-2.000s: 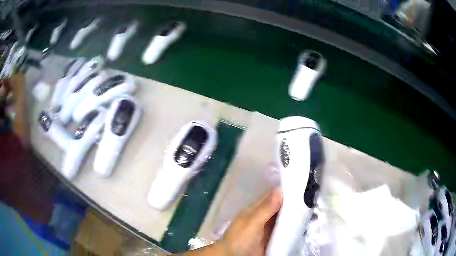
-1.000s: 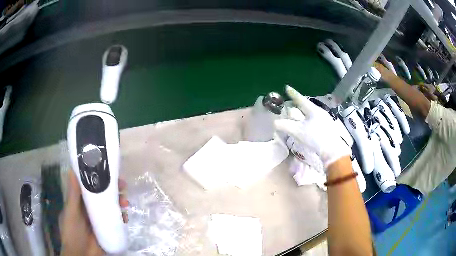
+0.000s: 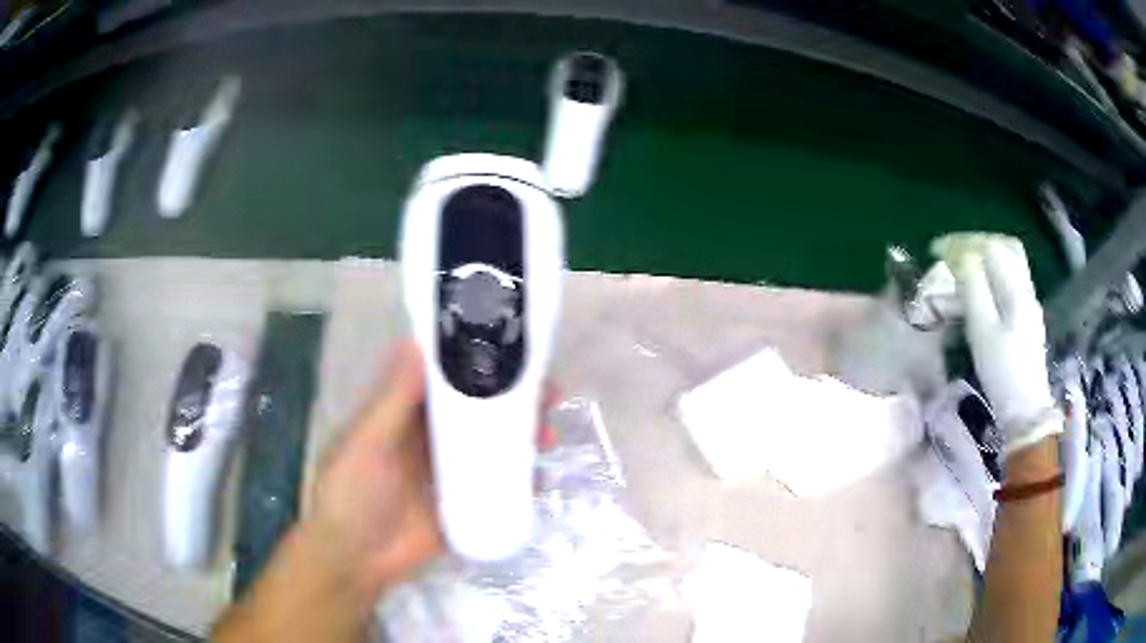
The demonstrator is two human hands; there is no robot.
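My bare left hand (image 3: 377,484) holds a white handheld device (image 3: 484,471) upright by its handle, fingers behind it. The device's glossy black oval panel with a round silvery button faces me. My right hand (image 3: 999,333), in a white glove, is at the right, its fingers beside the metal top (image 3: 907,283) of a whitish pump bottle (image 3: 886,349). Whether it grips anything is unclear. White wipes (image 3: 804,433) lie left of and below the bottle. Another white wipe (image 3: 750,600) lies near the bottom edge. Crinkled clear film (image 3: 566,553) lies below and right of the held device.
One device (image 3: 578,138) lies on the green belt (image 3: 754,189) behind the held one, with several more at the belt's left. A single device (image 3: 195,465) lies on the left mat, beside a cluster (image 3: 78,427). More devices (image 3: 1106,440) crowd the right edge.
The view has turned back leftward since one second ago. The held device is now nearer the centre, panel still towards me. My gloved right hand has its fingers drawn closer together at the bottle top.
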